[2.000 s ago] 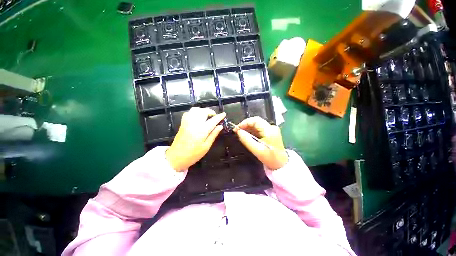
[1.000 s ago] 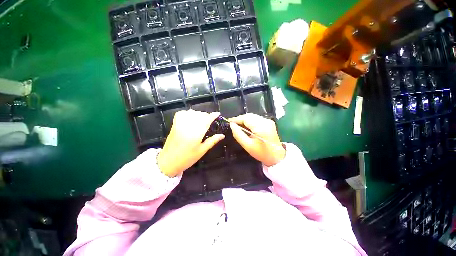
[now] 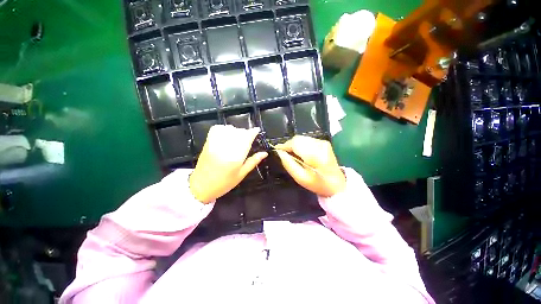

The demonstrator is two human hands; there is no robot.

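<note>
My left hand (image 3: 228, 159) holds a small black module (image 3: 262, 141) between thumb and fingers, over the middle of the black compartment tray (image 3: 228, 75). My right hand (image 3: 309, 163) holds a thin slim tool (image 3: 292, 157), perhaps tweezers, with its tip at the module. The module is dark and partly covered by my fingers, so its details are hidden. Square modules lie in the tray's top row and in three pockets of the row below. The rows under those show bare pockets.
An orange press fixture (image 3: 371, 77) stands right of the tray. A cream block with a white top (image 3: 351, 31) sits between them. Paper slips (image 3: 336, 114) lie by the tray's right edge. Stacked black trays (image 3: 504, 133) with modules are at far right. A white strip (image 3: 429, 133) lies below the fixture.
The view has shifted, so tray and bench sit higher in the picture. My left fingers have opened and shifted around the module, which now shows more. The tool tip stays at the module.
</note>
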